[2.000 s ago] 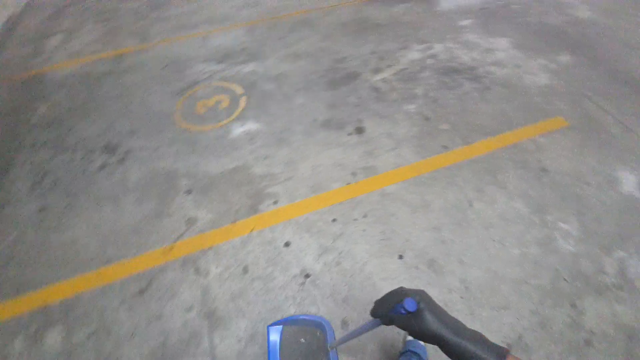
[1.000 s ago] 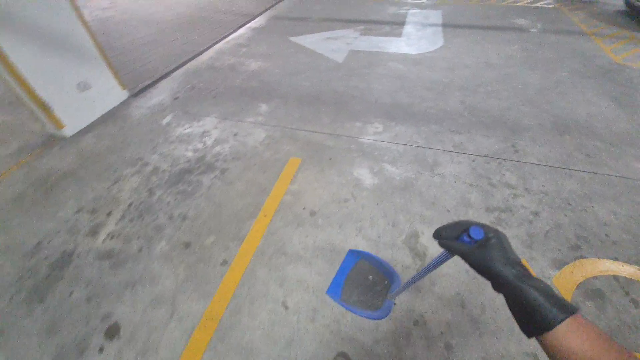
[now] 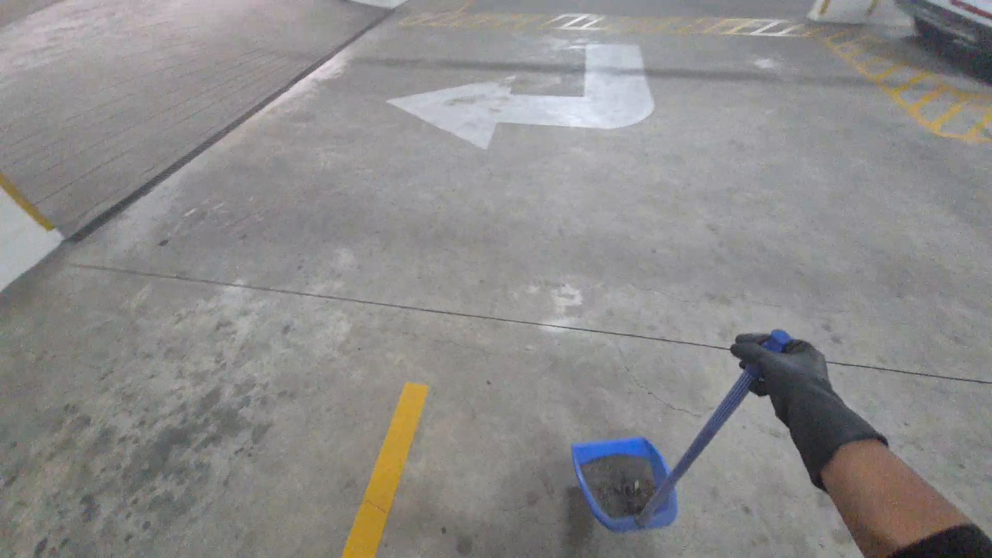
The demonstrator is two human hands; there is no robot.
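Note:
My right hand (image 3: 787, 372), in a dark glove, is closed round the top of the long blue handle of a dustpan (image 3: 585, 480) at the lower right. The handle slants down and left to the blue pan. Dark, loose dirt with small pale bits lies inside the pan. The pan is over the concrete floor (image 3: 496, 232); whether it touches the floor I cannot tell. My left hand is out of view.
A yellow painted line (image 3: 387, 465) runs left of the pan. Farther off are a white painted arrow (image 3: 542, 108), a drain channel (image 3: 209, 139) and a ramp with grooves. A white pillar base (image 3: 23, 240) stands at the left edge, and part of a vehicle (image 3: 949, 27) at the upper right.
The view has swung widely from a floor marking to the arrow and ramp. My right hand has kept hold of the dustpan's handle throughout.

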